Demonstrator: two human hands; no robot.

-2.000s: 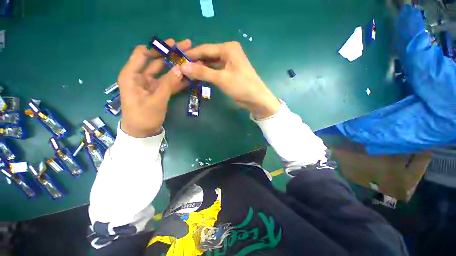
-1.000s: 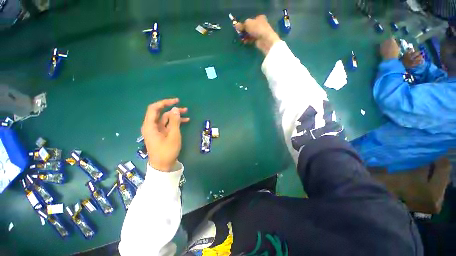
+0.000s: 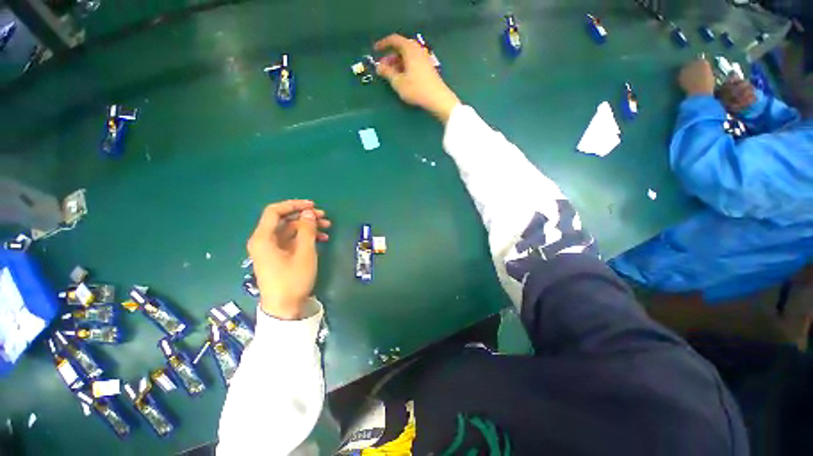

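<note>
My right hand (image 3: 412,75) reaches to the far side of the green table, its fingertips at a loose silver-orange assembly (image 3: 360,68). The hand partly covers the assembly, and whether it grips it cannot be told. A blue device unit (image 3: 426,52) lies just behind that hand. My left hand (image 3: 287,252) hovers over the table with fingers curled and apart, holding nothing. A half-assembled device unit (image 3: 365,255) with a white tab at its side lies right of my left hand. Another unit is mostly hidden behind my left hand.
Several device units (image 3: 184,366) cluster at the lower left beside a blue parts bin (image 3: 27,298). More units are spaced along the far side. A pale blue square (image 3: 369,139) lies mid-table, a white paper scrap (image 3: 599,131) at right. A coworker in a blue smock (image 3: 733,191) sits at right.
Both hands held a unit together two seconds ago. Since then they parted, and my right hand reached to a unit at the back, then moved left to the loose assembly. My left hand stays empty.
</note>
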